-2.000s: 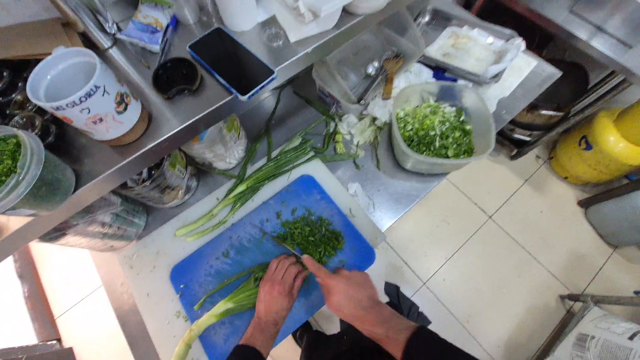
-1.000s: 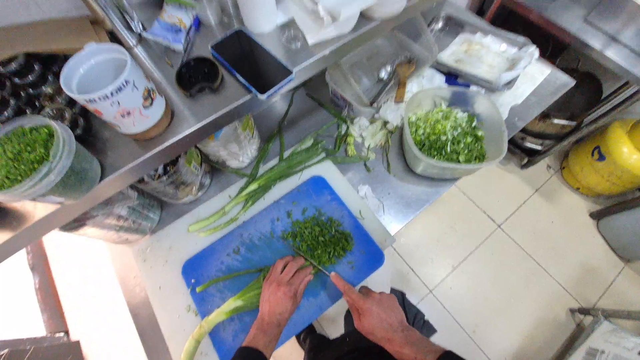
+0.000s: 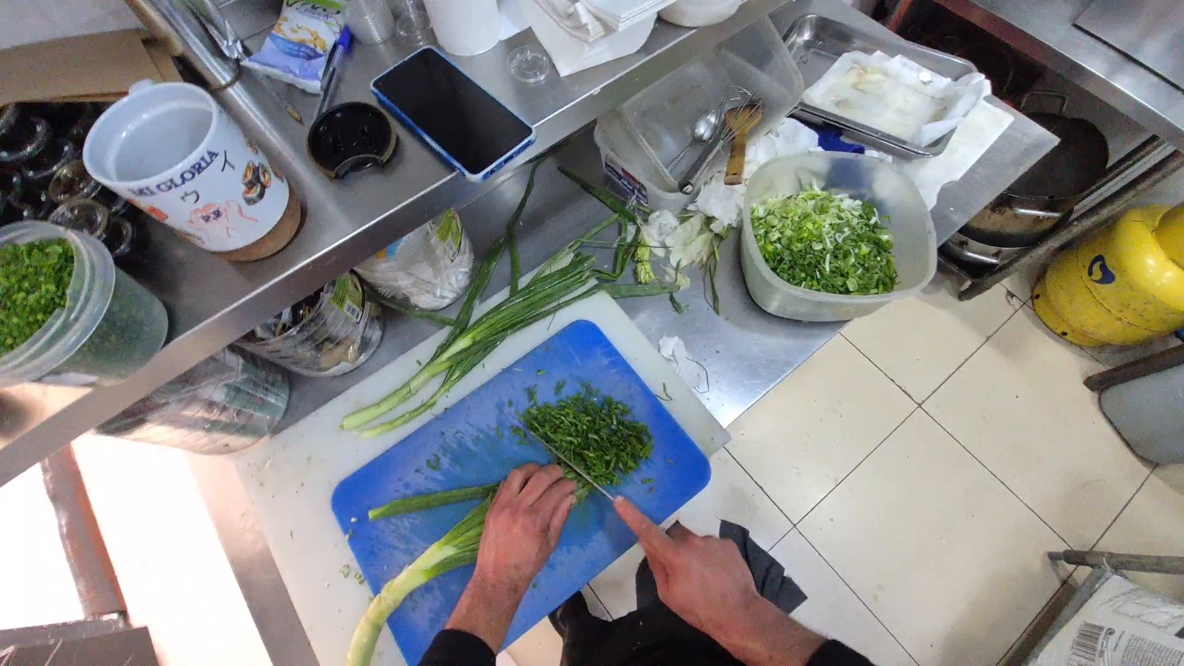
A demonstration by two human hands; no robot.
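My left hand presses a bunch of green onions onto a blue cutting board, their pale ends pointing toward the lower left. My right hand grips a knife, index finger along it; its thin blade lies right by my left fingertips. The handle is hidden in my fist. Chopped greens are heaped just beyond the blade. More whole green onions lie on the white board beneath the blue one. A plastic tub at the upper right holds sliced green onion.
A steel shelf crosses the upper left, carrying a phone, a mug, a black lid and a tub of chopped greens. Behind the boards stand a plastic container with utensils and a metal tray. A yellow gas cylinder stands right.
Both hands stay at the cut end of the onions, with the knife between them and the chopped heap. The view has shifted somewhat.
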